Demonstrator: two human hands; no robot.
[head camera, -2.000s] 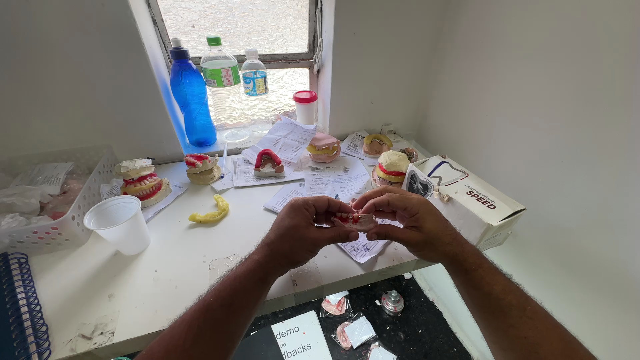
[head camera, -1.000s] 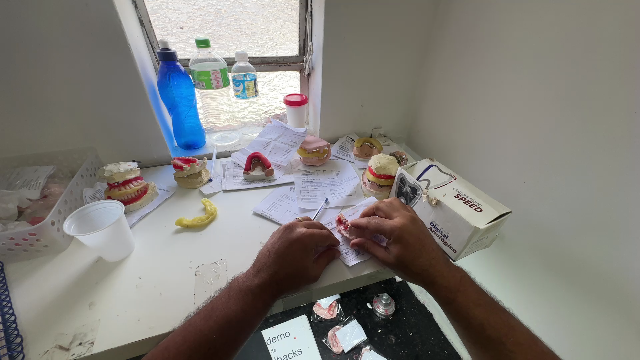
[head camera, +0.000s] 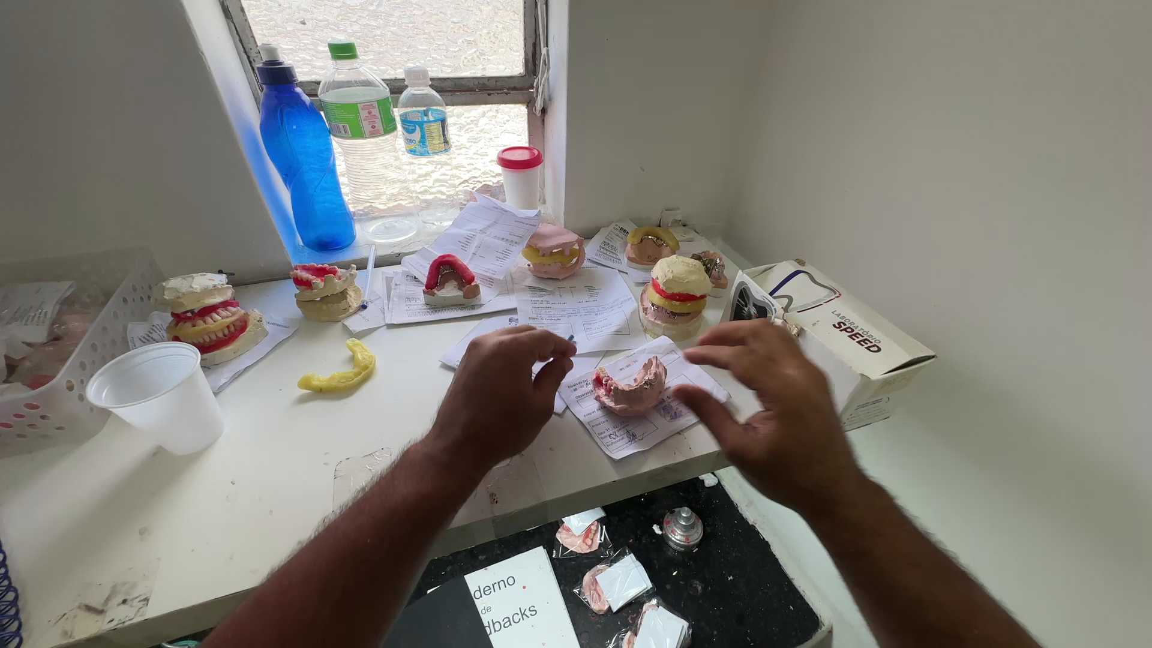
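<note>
A pink dental cast (head camera: 630, 389) with a row of teeth lies on a printed sheet (head camera: 621, 432) near the counter's front edge. To its left, my left hand (head camera: 504, 387) pinches a thin blue-tipped item, mostly hidden by the fingers. My right hand (head camera: 774, 409) is just right of the cast, fingers apart, holding nothing. Behind the cast stands a stacked dental model (head camera: 673, 297) with red and yellow wax between its halves. A cast with a red wax rim (head camera: 452, 281) sits on papers farther back.
A white plastic cup (head camera: 162, 396), yellow curved piece (head camera: 340, 367), articulated denture model (head camera: 211, 319) and perforated basket (head camera: 90, 378) are at left. A carton (head camera: 837, 333) stands at right. Bottles, including a blue one (head camera: 306, 162), line the window. Below the counter edge are bagged pieces (head camera: 621, 580) and a metal flask-like item (head camera: 682, 529).
Two seconds ago both hands held the pink cast up; now it lies on the sheet. Since one second ago my right hand has let go and moved right, opening its fingers.
</note>
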